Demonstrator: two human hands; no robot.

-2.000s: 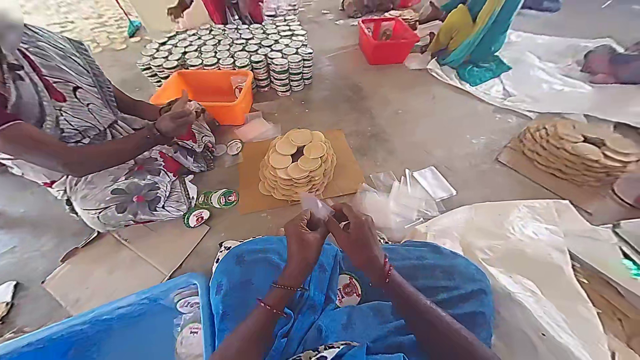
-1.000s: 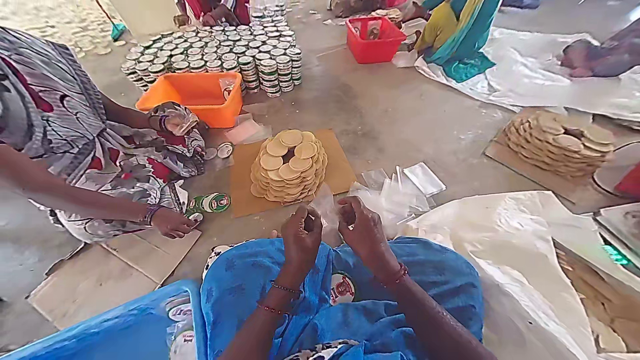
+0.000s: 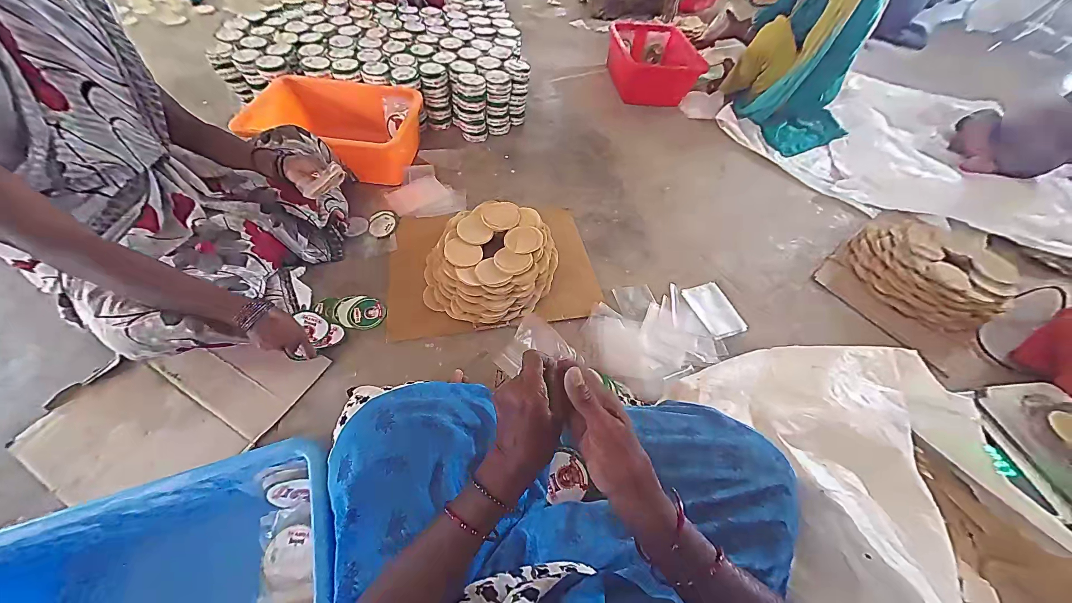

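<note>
My left hand (image 3: pixel 529 419) is closed on a clear plastic bag (image 3: pixel 536 337), which sticks up past the fingertips. Against it rests my right hand (image 3: pixel 605 431), its fingers extended and touching the left fingers at the bag's lower edge; whether it grips the bag is hidden. A round printed label (image 3: pixel 568 476) lies on the blue cloth of my lap, below the hands. Beyond the bag, a ring-shaped pile of thin round discs (image 3: pixel 494 280) stands on a cardboard sheet (image 3: pixel 578 251). More clear plastic bags (image 3: pixel 649 335) are spread to the right of my hands.
A blue tub (image 3: pixel 167 502) with packed discs stands at lower left. A co-worker's hand (image 3: pixel 280 332) touches round labels on the left. Farther off are an orange tub (image 3: pixel 368 151), stacked round packs (image 3: pixel 469 92) and a red tub (image 3: pixel 657 71). A second disc pile (image 3: pixel 921 268) and white sheeting (image 3: pixel 829 435) lie right.
My hands, apart a second ago, are now together at the bag. The co-worker's near hand, at the upper body two seconds ago, has come down to the round labels.
</note>
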